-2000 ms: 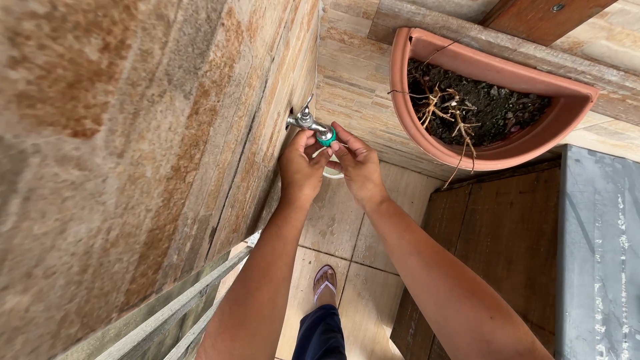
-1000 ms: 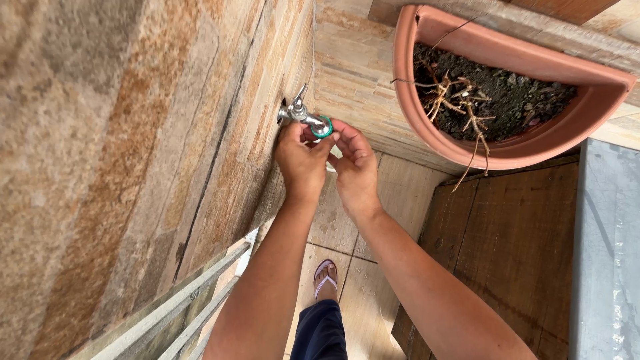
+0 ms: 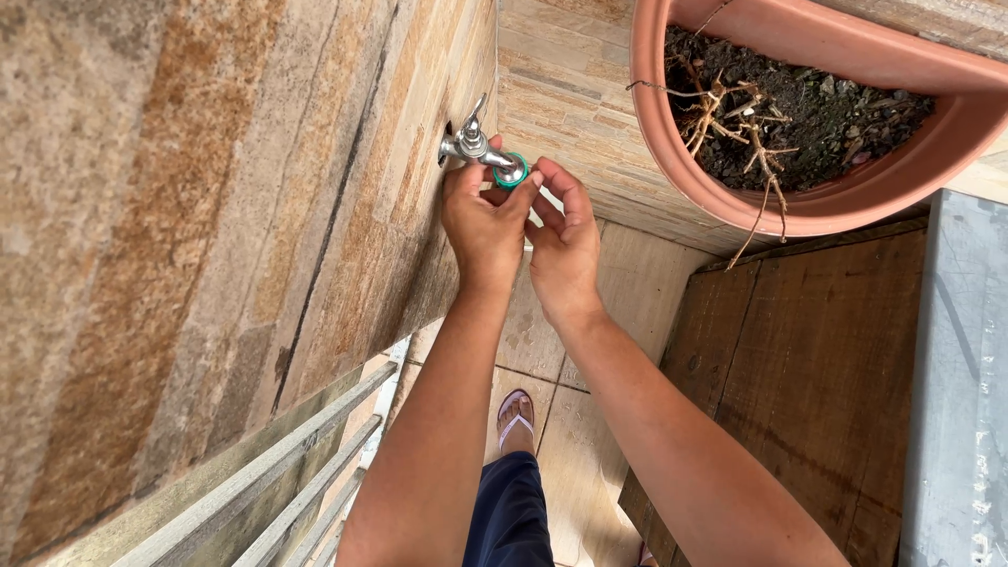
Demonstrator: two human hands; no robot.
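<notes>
A chrome tap (image 3: 472,145) sticks out of the stone-clad wall, its lever pointing up and away. Around the end of its spout sits a green ring-shaped fitting (image 3: 510,175). My left hand (image 3: 482,224) is shut on the green fitting from the near side, thumb and fingers at its rim. At the fitting's right edge, my right hand (image 3: 568,244) has its thumb and index fingertips close together; whether something thin is pinched there cannot be told. Part of a pale, hose-like piece (image 3: 528,248) shows between the wrists. The fitting's underside is hidden by my hands.
A half-round terracotta-coloured planter (image 3: 652,134) with soil and dry roots is at the upper right. Below it stand a dark wooden panel (image 3: 819,354) and a grey slab (image 3: 965,354). Metal rails (image 3: 260,492) run at the lower left. A sandalled foot (image 3: 516,417) rests on the tiled floor.
Both hands have stayed at the green fitting, with small shifts of the fingers around it. The view has moved somewhat, so the planter sits nearer the upper edge.
</notes>
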